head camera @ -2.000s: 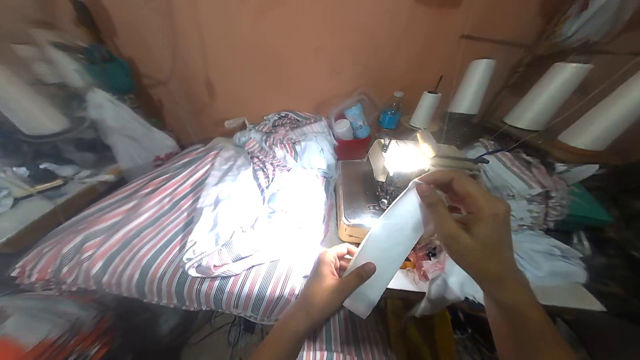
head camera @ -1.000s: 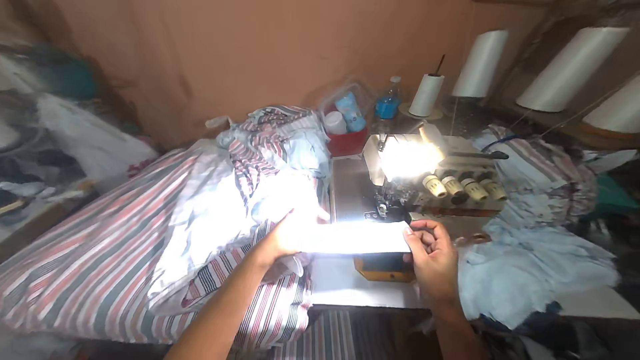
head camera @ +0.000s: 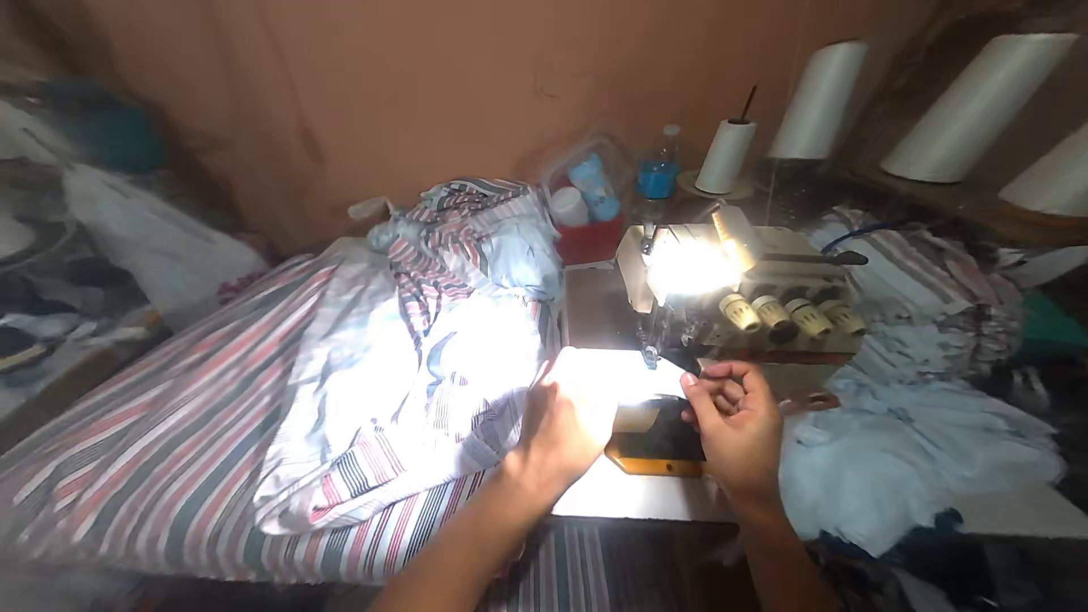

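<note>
A white fabric strip (head camera: 625, 370) lies across the bed of an overlock sewing machine (head camera: 786, 272), its upper edge at the presser foot (head camera: 650, 355). My left hand (head camera: 565, 425) rests on the strip's left end, partly washed out by the machine's bright lamp. Between the thumb and fingers of my right hand (head camera: 729, 408) is the strip's right end, just right of the presser foot. Four-dial detail aside, several cream tension dials (head camera: 769, 312) line the machine's front. Glare hides the strip's surface.
Striped and pale garments (head camera: 382, 459) are heaped left of the machine. Light blue cloth (head camera: 909, 459) lies at the right. Behind stand a red container (head camera: 591, 242), a bottle with blue liquid (head camera: 657, 177) and several white thread cones (head camera: 727, 157).
The strip, held up at a slant two seconds ago, now lies level at the presser foot. Both hands have come to the machine's front with it.
</note>
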